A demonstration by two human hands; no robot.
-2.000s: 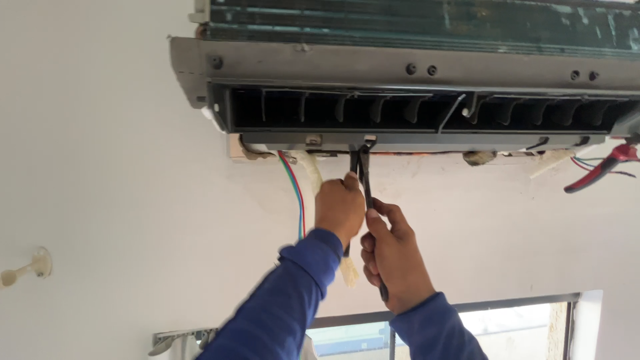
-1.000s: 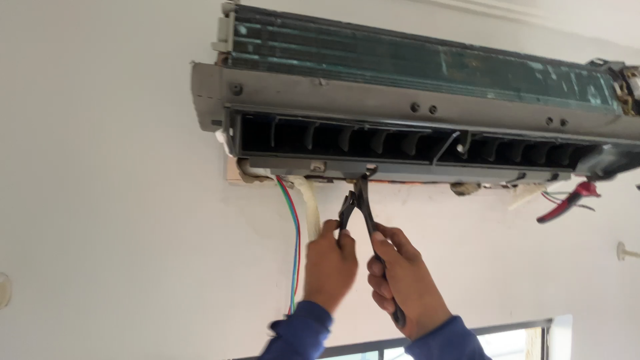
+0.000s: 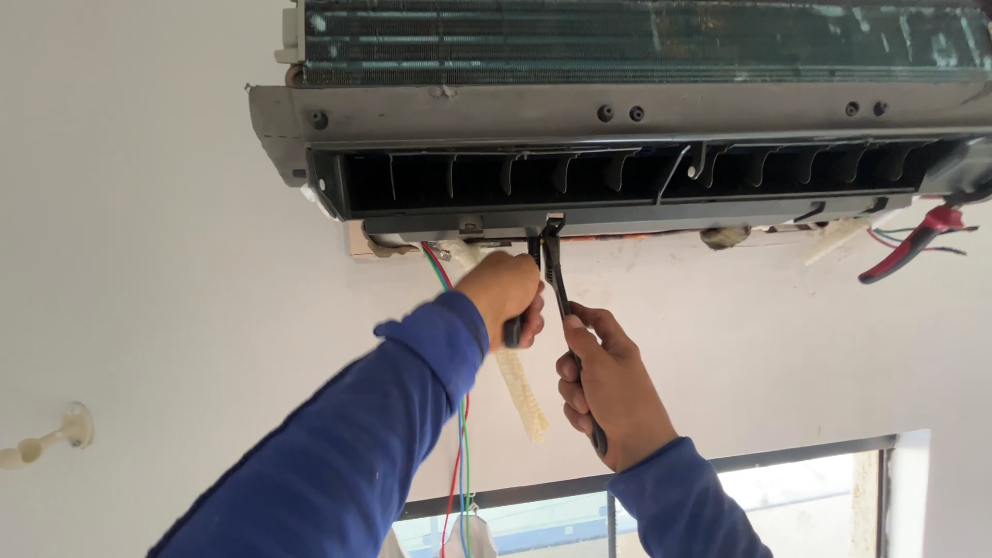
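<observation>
An opened wall-mounted air conditioner indoor unit [image 3: 465, 112] fills the top of the head view, its finned coil [image 3: 573, 43] and dark air outlet showing. My right hand [image 3: 612, 380] grips the dark handle of an adjustable wrench [image 3: 563, 287], whose head is at the unit's bottom edge. Just left of it, my left hand [image 3: 508, 298] is closed around a second dark-handled tool [image 3: 513, 332]; its upper end is mostly hidden behind the unit's lower edge and my fingers. What the tools' jaws hold cannot be made out.
Red, green and blue wires [image 3: 463, 434] and a strip of cream pipe wrap [image 3: 523, 395] hang behind my left hand. Red-and-black handled pliers [image 3: 911, 244] hang at the right by more wires. A window frame [image 3: 806, 449] lies below, and a cream wall bracket [image 3: 75, 426] at left.
My left hand has risen from its lower place one second ago and is nearer the unit's bottom edge, with its tool upright beside the wrench. The view has shifted closer to the unit.
</observation>
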